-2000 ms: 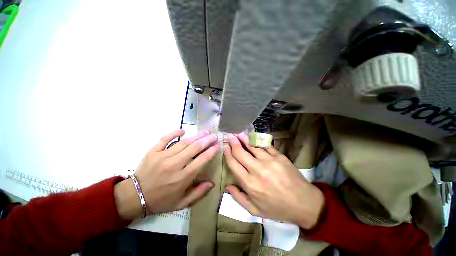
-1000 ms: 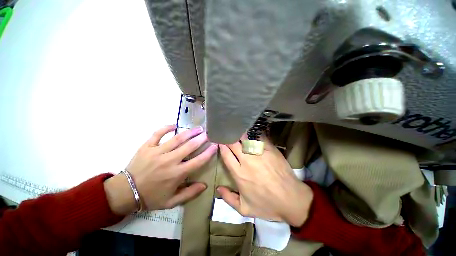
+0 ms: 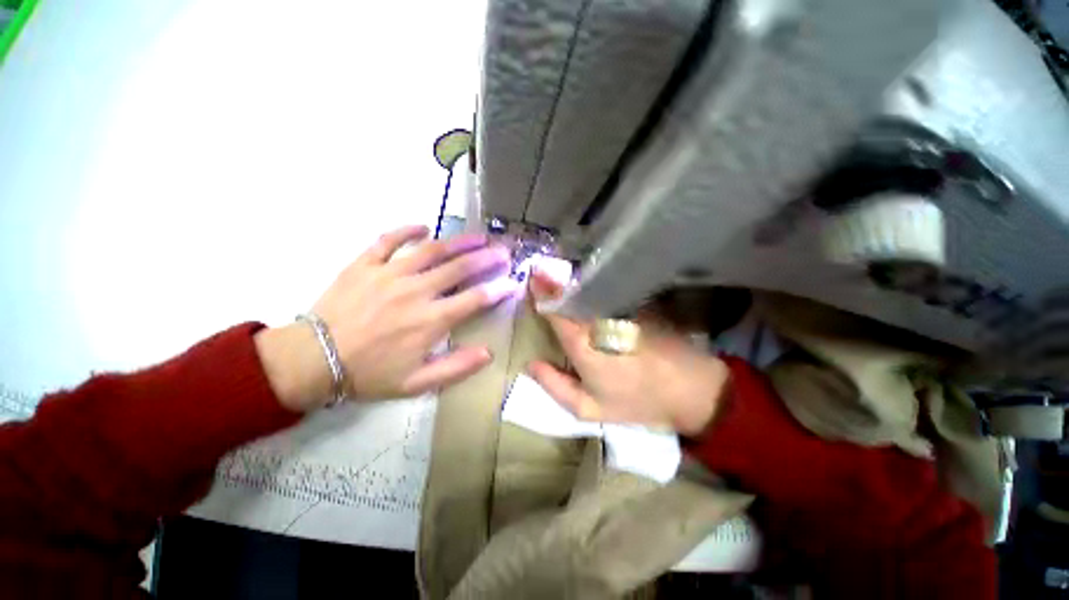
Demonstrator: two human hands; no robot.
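The khaki trousers lie on the white machine table and run up under the sewing machine head. The flat waistband is at their left edge. White cloth pieces lie on the khaki. My left hand lies flat, fingers spread, its fingertips on the cloth beside the lit presser foot area. My right hand rests on the khaki right of the seam, its fingertips near the foot, partly behind the small pale knob. The needle cannot be made out.
The table has a printed ruler along its front edge. A ribbed white tension dial is on the head. More khaki cloth is bunched at the right. A green edge shows at top left.
The view has shifted, and both hands sit higher in it. The needle area now shows, lit purple-white. The lower khaki cloth has moved up and lies folded over at the table's front edge.
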